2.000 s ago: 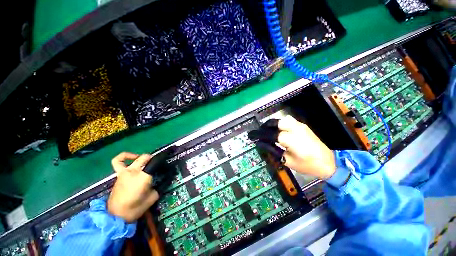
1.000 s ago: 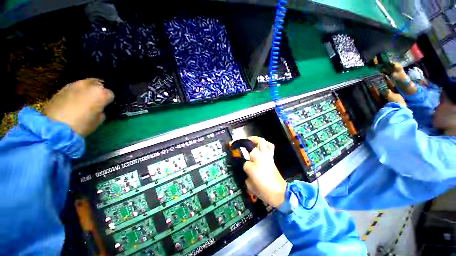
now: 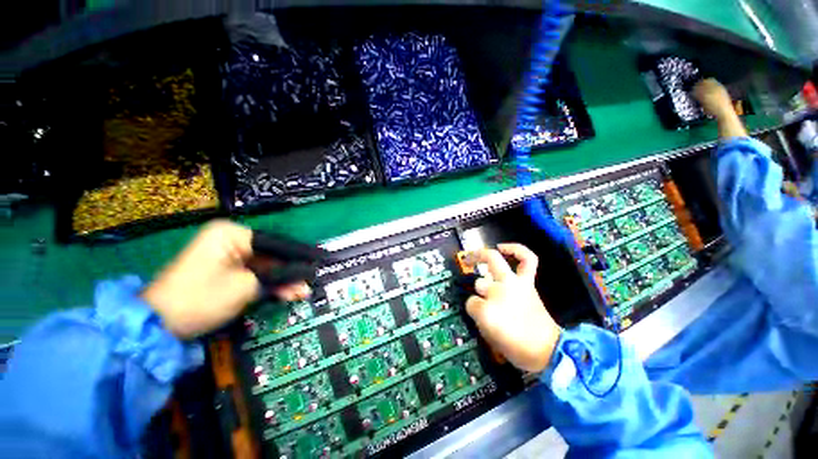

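Note:
A black pallet (image 3: 417,421) with rows of green circuit boards (image 3: 365,326) lies on the line in front of me. My left hand (image 3: 220,280), with black coverings on some fingers, is over the pallet's upper left corner. Its fingertips are close together; whether they hold a small part cannot be told. My right hand (image 3: 511,307) is at the pallet's upper right corner by the orange clamp (image 3: 466,261), fingers curled. What its fingertips hold, if anything, cannot be made out.
Behind the line stand bins of yellow components (image 3: 148,199), black and silver components (image 3: 309,175) and blue-violet components (image 3: 426,116). A blue coiled cord (image 3: 541,76) hangs down. A second pallet (image 3: 628,235) lies to the right. Another person's hand (image 3: 715,97) is at a bin of silver components (image 3: 679,85).
My left hand has moved from the bins down to the pallet's upper left. My right hand stays near the upper right corner. The other person's hand has reached to the silver bin.

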